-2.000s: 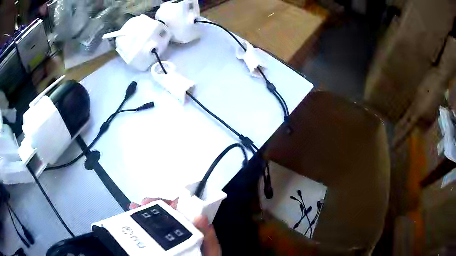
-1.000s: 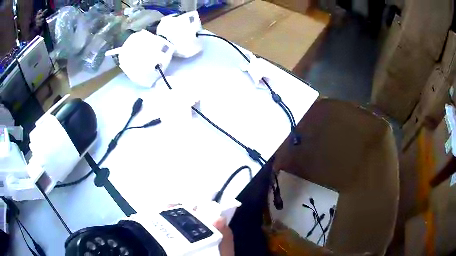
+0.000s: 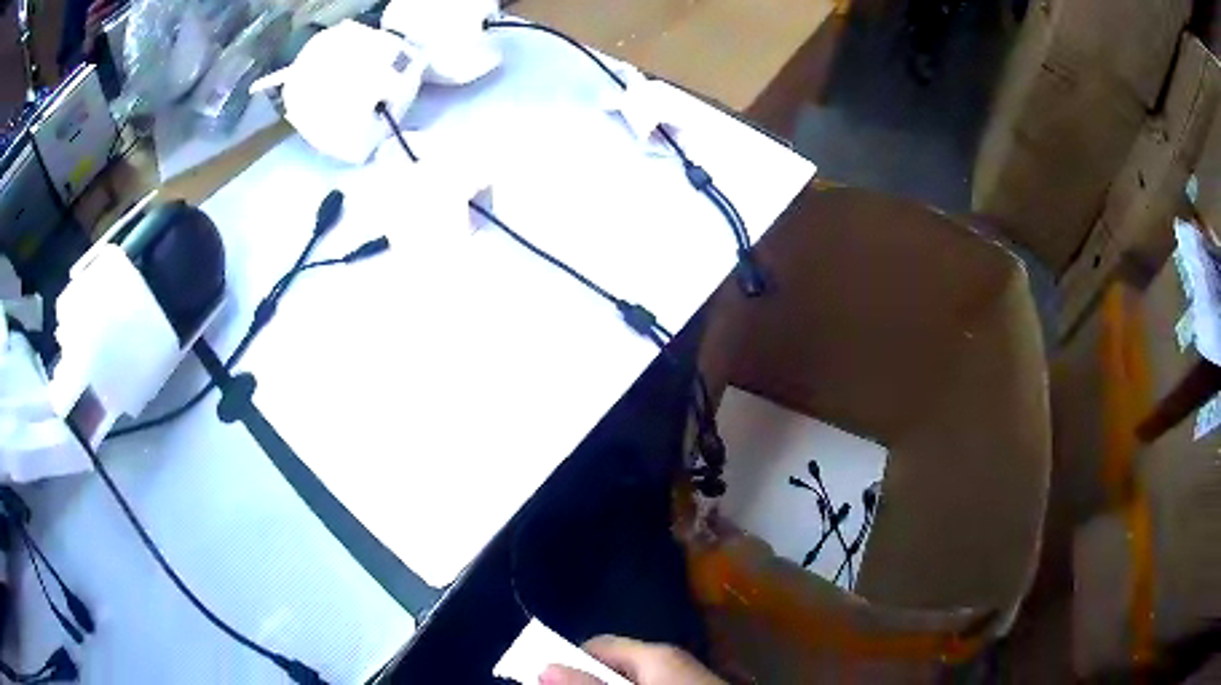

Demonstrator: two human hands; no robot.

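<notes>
My right hand (image 3: 649, 661) is at the bottom edge, partly cut off, with its fingers closed on a white block (image 3: 546, 656). The block is also cut off by the edge; whether a camera body hangs from it is hidden. A thin dark cable loops above the block against dark clothing and is hard to make out. My left hand is not in view. A white-and-black camera (image 3: 123, 321) stands at the left of the table, its black cable (image 3: 188, 582) running toward the front edge.
Two white cameras (image 3: 351, 91) sit at the back, their black cables (image 3: 556, 265) crossing the white sheet (image 3: 429, 361) and hanging over its right edge. An open carton (image 3: 890, 321) stands at the right, with a white panel and cables inside. Plastic bags (image 3: 201, 67) lie at back left.
The white camera with the dark panel has moved down out of the picture. Only a white block and my right hand now show at the bottom edge.
</notes>
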